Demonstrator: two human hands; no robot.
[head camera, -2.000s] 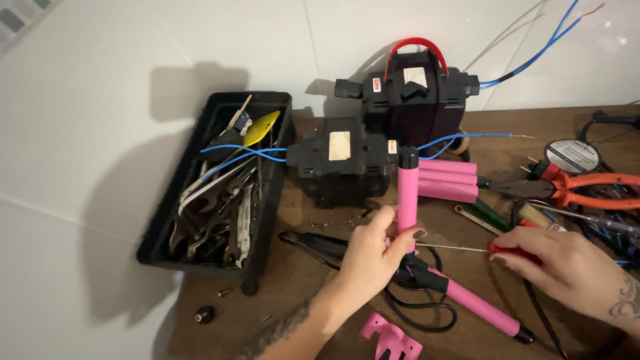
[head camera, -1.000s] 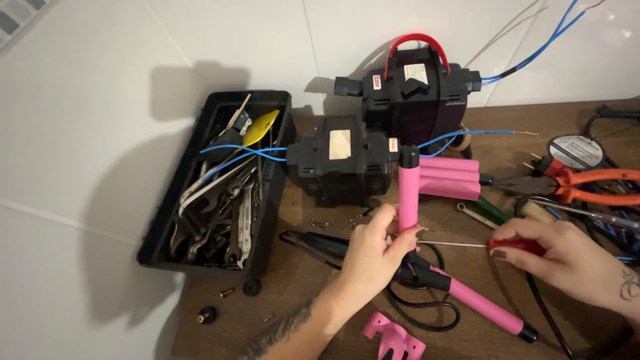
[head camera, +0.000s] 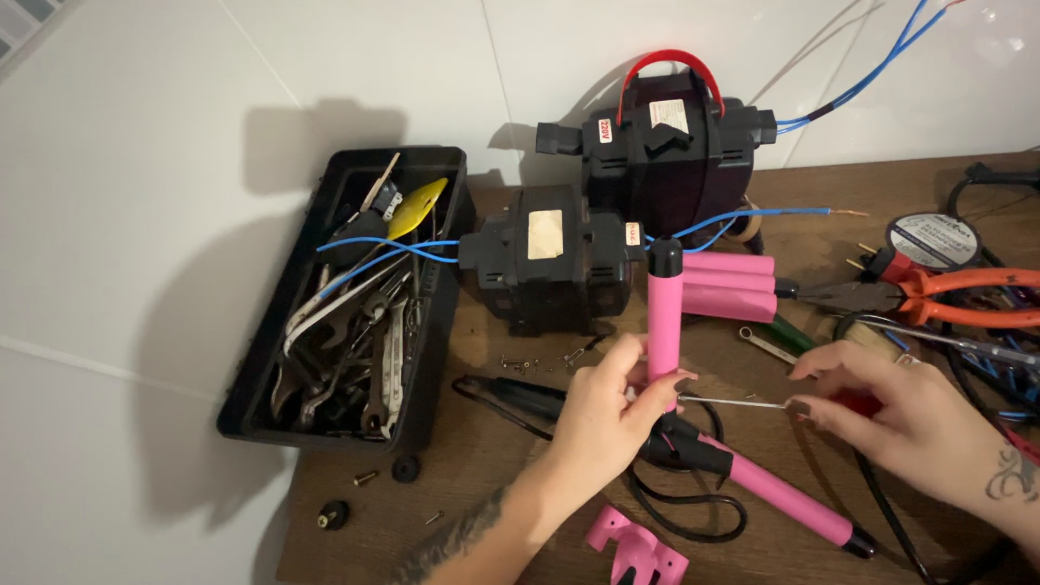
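Observation:
My left hand (head camera: 613, 406) grips the upright pink barrel (head camera: 665, 325) of a hair styling tool with black tips. A second pink barrel (head camera: 792, 500) angles down to the right from its black joint (head camera: 686, 445). The thin shaft of a screwdriver (head camera: 735, 402) meets the upright barrel beside my left fingertips. Its red handle (head camera: 861, 404) is mostly hidden by my right hand (head camera: 881, 414), which is around it with the index finger lifted. A loose pink plastic cover (head camera: 638, 548) lies below my left hand.
A black toolbox (head camera: 439, 349) of wrenches stands at left. Two black transformers (head camera: 546, 284) (head camera: 666, 162) stand behind, with blue wires. Pink barrel plates (head camera: 727, 286), orange-handled pliers (head camera: 959, 296), a solder spool (head camera: 933, 241), a small wrench (head camera: 768, 345) and cables lie right. Loose screws (head camera: 520, 363) are scattered about.
My right hand's fingers have opened somewhat around the red screwdriver handle, and the index finger has lifted. My left hand stays on the pink barrel.

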